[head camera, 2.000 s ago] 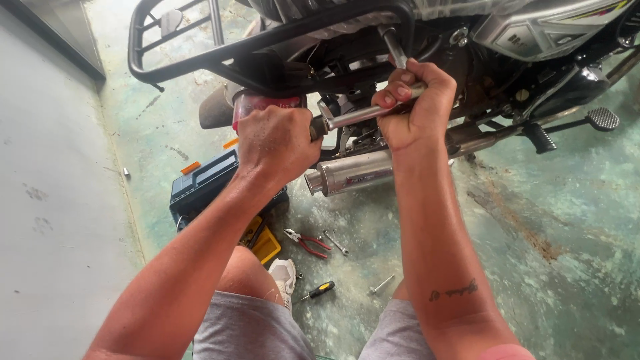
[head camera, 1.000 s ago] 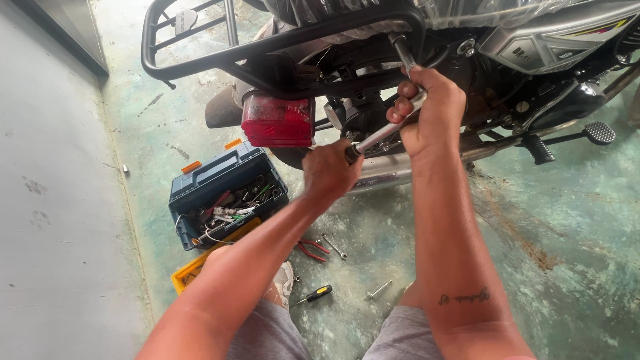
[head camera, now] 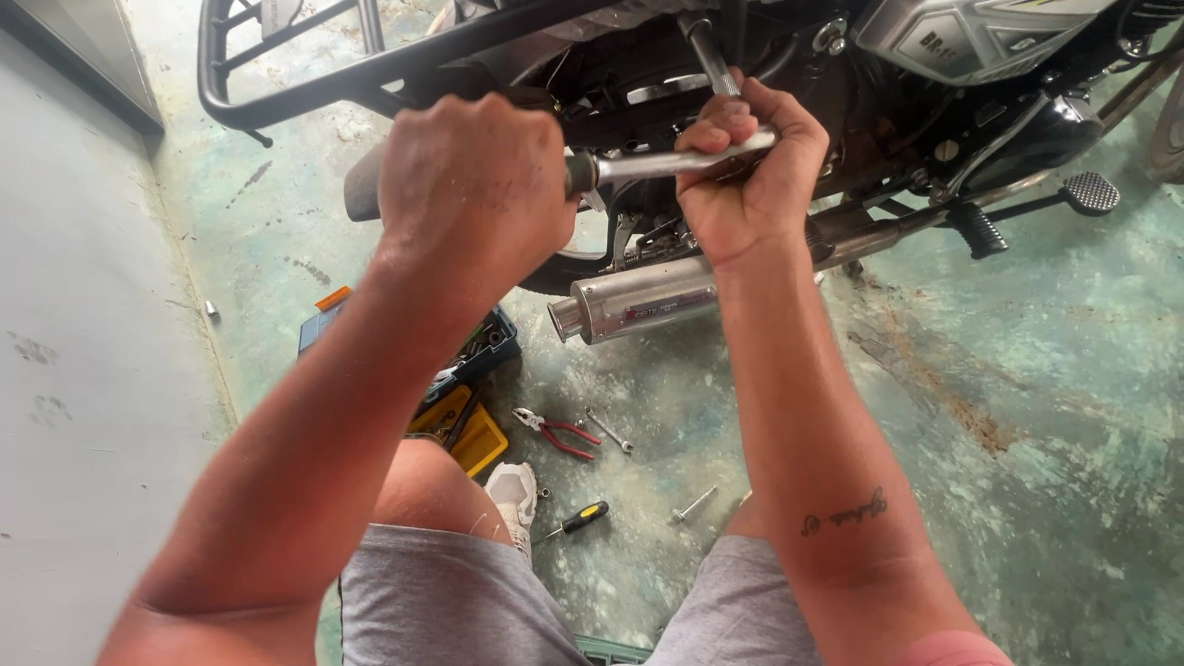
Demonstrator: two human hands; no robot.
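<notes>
My left hand (head camera: 476,180) is closed around the dark handle of a ratchet wrench (head camera: 647,166). My right hand (head camera: 754,171) holds the ratchet's head end, its fingers curled over the metal. From there a knurled extension bar (head camera: 712,60) runs up to the motorcycle, just below the black rear rack (head camera: 305,92). Where the bar's far end meets the motorcycle I cannot tell. Beneath both hands lies the silver exhaust muffler (head camera: 638,310), partly behind my right forearm. The red tail light is hidden behind my left hand.
On the floor are red-handled pliers (head camera: 560,433), an open-end wrench (head camera: 610,431), a screwdriver (head camera: 583,518) and a bolt (head camera: 695,504). A blue toolbox (head camera: 499,347) and a yellow tray (head camera: 481,439) sit partly behind my left forearm. A foot peg (head camera: 978,230) juts out at right.
One second ago my left hand was lower, near the muffler, with the tail light showing. It has since swung up and left with the ratchet handle. My right hand stays at the ratchet head.
</notes>
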